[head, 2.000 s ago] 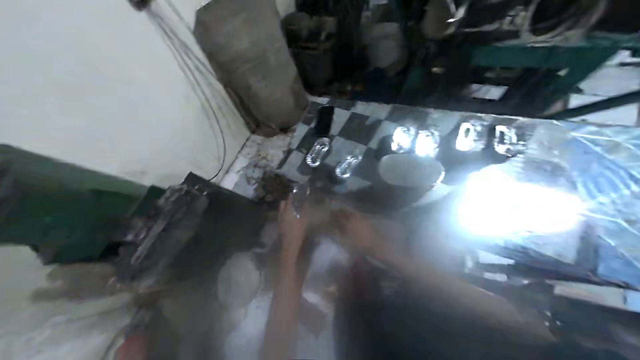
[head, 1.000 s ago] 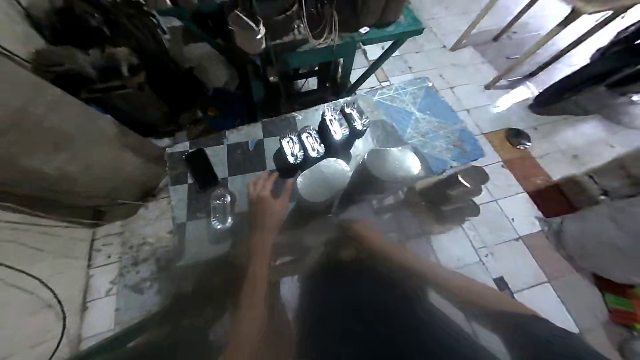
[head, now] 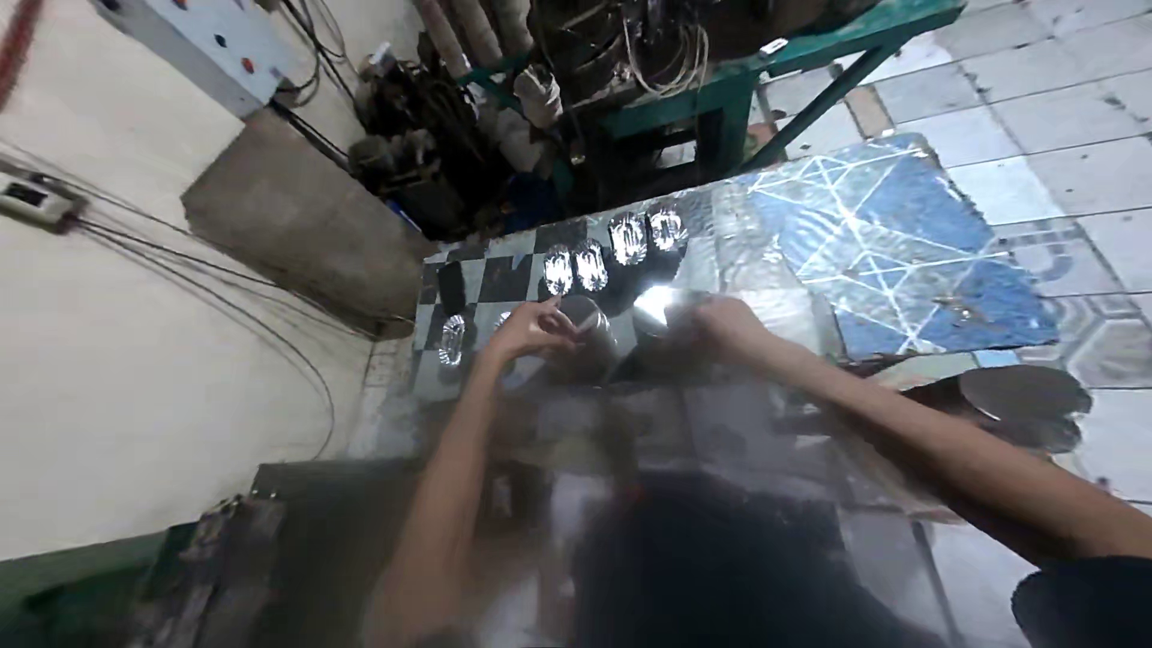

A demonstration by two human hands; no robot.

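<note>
My left hand [head: 533, 331] is at the left edge of a round-topped stack of thin metal pieces [head: 585, 315], thumb and fingers apart; whether it grips anything is unclear. My right hand [head: 727, 326] touches the right side of a second shiny metal stack or sheet [head: 661, 310], its fingertips blurred. Just beyond them stand several oval foil-like metal pieces [head: 591, 265] in a row on the checkered table top [head: 504, 281]. Another shiny oval piece [head: 452, 340] lies left of my left hand, near a black phone-like object [head: 451, 287].
A blue patterned sheet [head: 886, 252] covers the table's right part. Dark round metal pieces [head: 1026, 394] lie at the right. Behind the table stands a green metal bench [head: 738, 85] with cables and clutter. A grey board [head: 297, 216] leans by the wall at left.
The view has swung. My right hand, lower and right of the round stacks one second ago, is now up at the right one. My left hand remains beside the left stack.
</note>
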